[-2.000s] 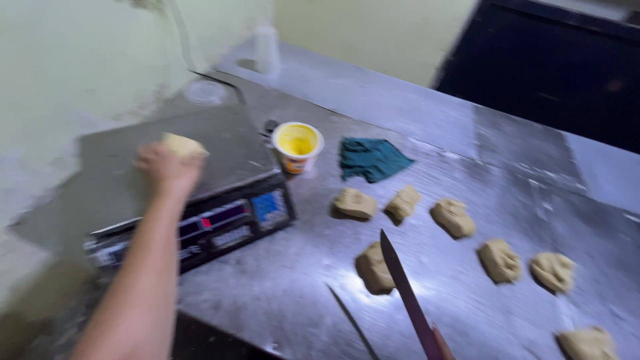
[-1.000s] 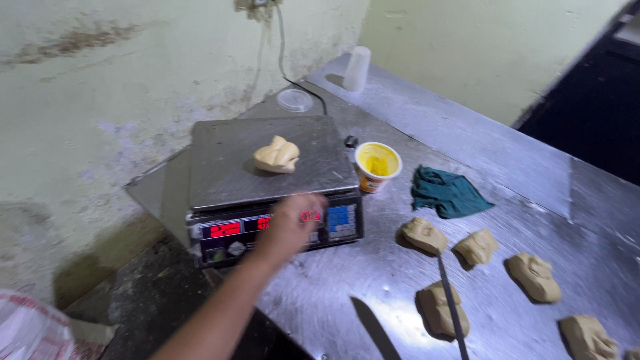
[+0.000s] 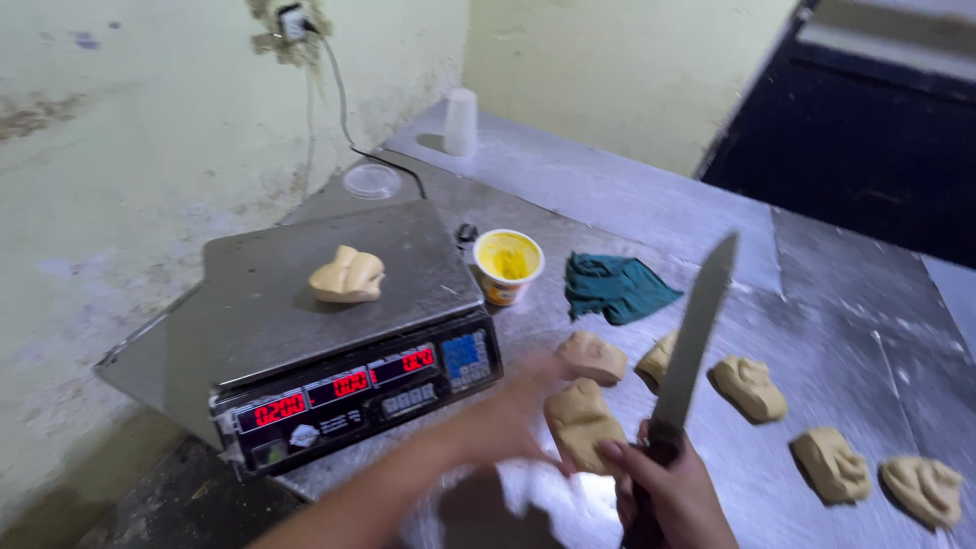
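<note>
My right hand (image 3: pixel 675 488) is closed around the dark handle of a long knife (image 3: pixel 698 335), its blade pointing up. Beside it, a piece of dough (image 3: pixel 583 427) lies near my right thumb. My left hand (image 3: pixel 526 412), blurred, reaches to that dough's left side with fingers apart; whether it touches is unclear. Another dough piece (image 3: pixel 593 357) lies just behind. One lump of dough (image 3: pixel 348 274) rests on the metal plate of a digital scale (image 3: pixel 328 305), whose red display is lit.
Several dough pieces (image 3: pixel 831 465) lie on the metal table (image 3: pixel 846 305) at right. Behind stand a tub of yellow spread (image 3: pixel 508 267), a teal cloth (image 3: pixel 618 286) and a translucent cup (image 3: pixel 460 122). A clear lid (image 3: pixel 372 181) lies near the black cord (image 3: pixel 396 164) by the wall.
My left hand, at the dough on the scale two seconds ago and over the scale's front panel one second ago, has moved right to the dough on the table. The knife has risen and points upward.
</note>
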